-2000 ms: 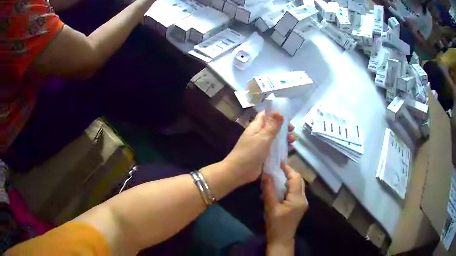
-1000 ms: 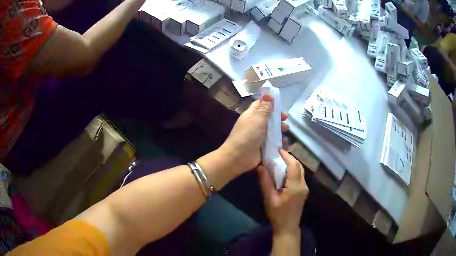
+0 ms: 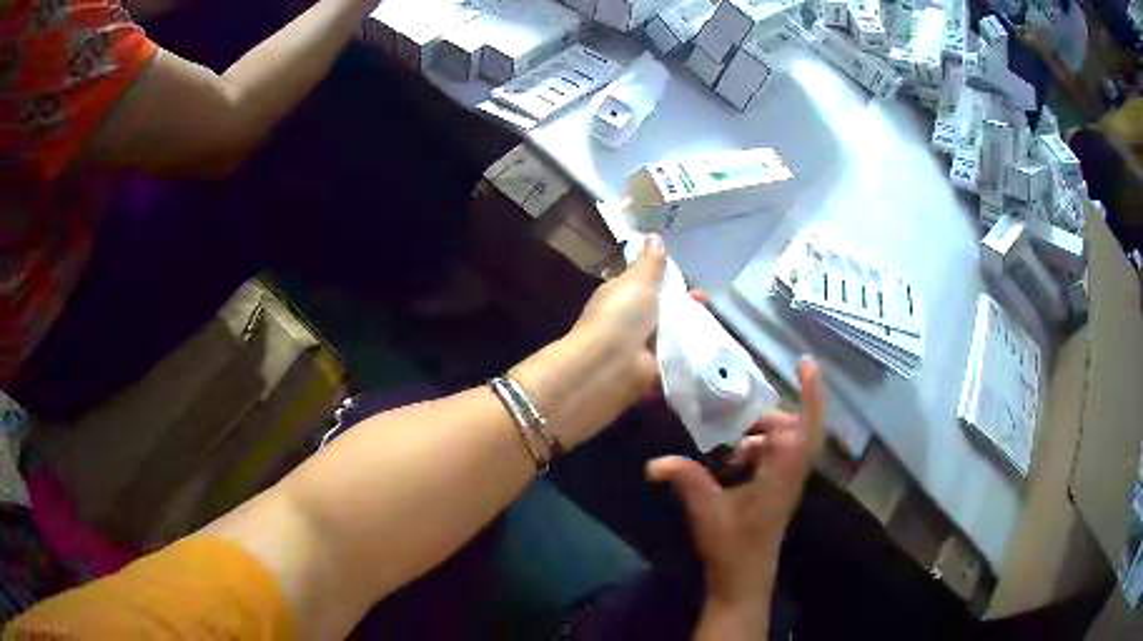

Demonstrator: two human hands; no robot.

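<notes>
My left hand (image 3: 623,328) holds a white product in a thin translucent bag (image 3: 708,363) over the table's near edge. The bag's lower end is flared and a small dark dot shows on the product's end. My right hand (image 3: 750,470) is just below the bag, thumb and forefinger spread apart; its other fingers are curled at the bag's lower corner. Whether they touch it is hard to tell. An open white carton (image 3: 715,185) lies on the table (image 3: 865,163) beyond my left hand, its open end towards the left.
A leaflet stack (image 3: 852,301) and another pile (image 3: 1002,382) lie on the right. Another bagged product (image 3: 619,110) lies by leaflets (image 3: 558,85). Many white cartons (image 3: 996,157) cover the far side. A brown box (image 3: 1090,401) stands right. A person's arm (image 3: 238,107) is at left.
My right thumb and forefinger have opened off the bag's lower end. The bag has turned in my left hand and now flares out, showing the product's end.
</notes>
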